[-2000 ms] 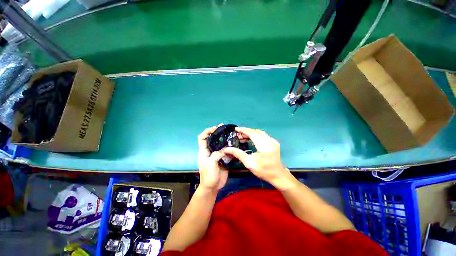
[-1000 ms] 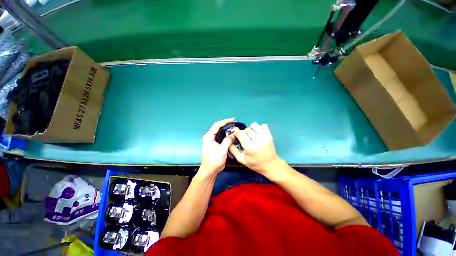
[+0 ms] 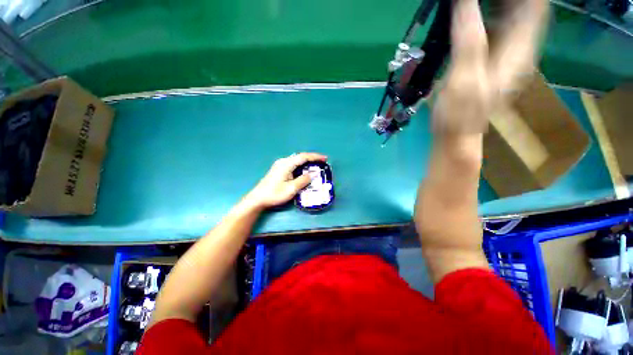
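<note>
A black rounded housing [image 3: 314, 196] with a silvery and white inner part lies on the teal mat near its front edge. My left hand [image 3: 284, 182] grips it from the left, with fingers over its top end. My right hand [image 3: 479, 76] is raised at the upper right, blurred, beside the black body of the suspended screwdriver; whether it touches the tool cannot be told. The screwdriver's metal nose [image 3: 389, 123] hangs over the mat, ahead and to the right of the housing, its thin bit pointing down.
A printed carton [image 3: 82, 156] of dark parts stands at left, an open brown carton [image 3: 505, 166] at right, partly behind my right arm. Below the bench are a left blue crate [image 3: 116, 298] of black-and-silver units and a right blue crate [image 3: 541, 277] with black-and-white units.
My right hand has left the housing and moved up and right to beside the screwdriver. The housing now lies on the mat under my left hand. The screwdriver nose has swung left and lower.
</note>
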